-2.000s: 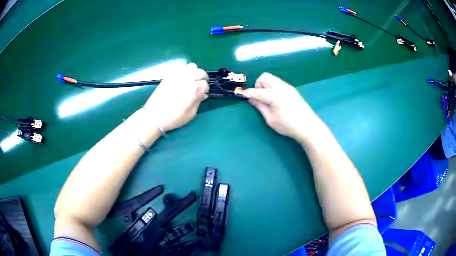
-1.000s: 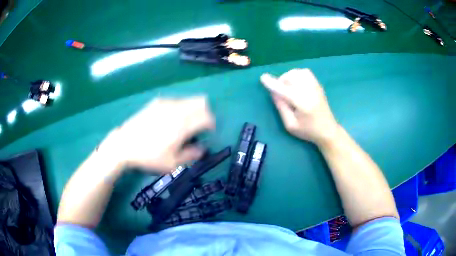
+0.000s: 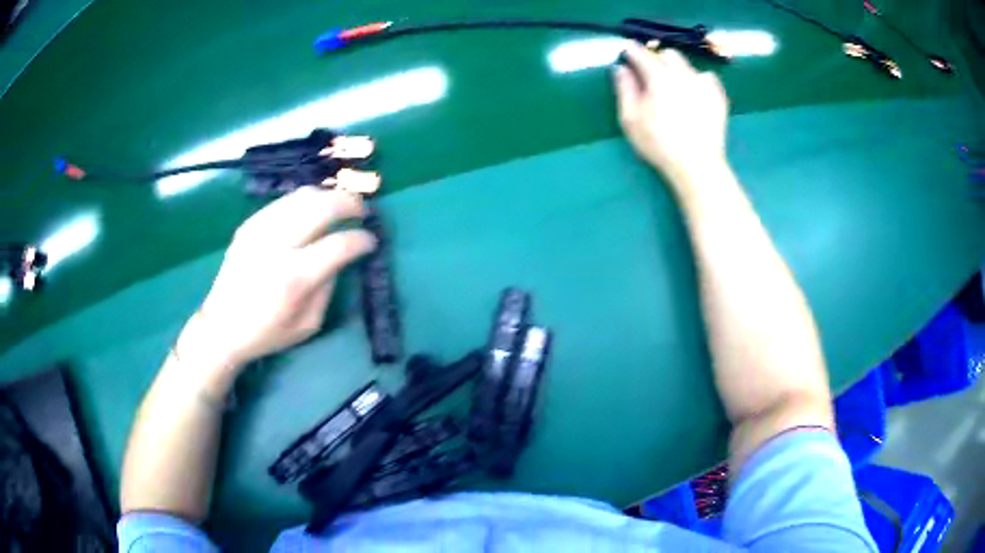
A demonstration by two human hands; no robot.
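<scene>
My left hand [image 3: 286,270] holds one end of a black plastic shell [image 3: 378,302] that points down over the worktop. Beside its fingertips, a partly assembled cable end [image 3: 292,162] with two bright metal tips lies on the dark green strip, its cable running left to a blue plug [image 3: 62,166]. My right hand [image 3: 675,103] reaches to another lead's black end [image 3: 670,35] at the top; its fingertips are at the metal piece, and whether they grip it is unclear. That lead's blue plug [image 3: 329,41] lies to the left. Loose black shells [image 3: 400,432] are piled near my body.
More leads lie on the strip [image 3: 518,108] at top right, with metal ends [image 3: 871,56], and another metal end [image 3: 27,266] is at the far left. A black tray with a black bag [image 3: 32,454] is at lower left. Blue bins [image 3: 907,508] stand below the table's right edge.
My left hand has come up from the pile with a shell. My right hand has moved up to the upper lead. The leads sit further left, and the nearest assembled end has shifted left.
</scene>
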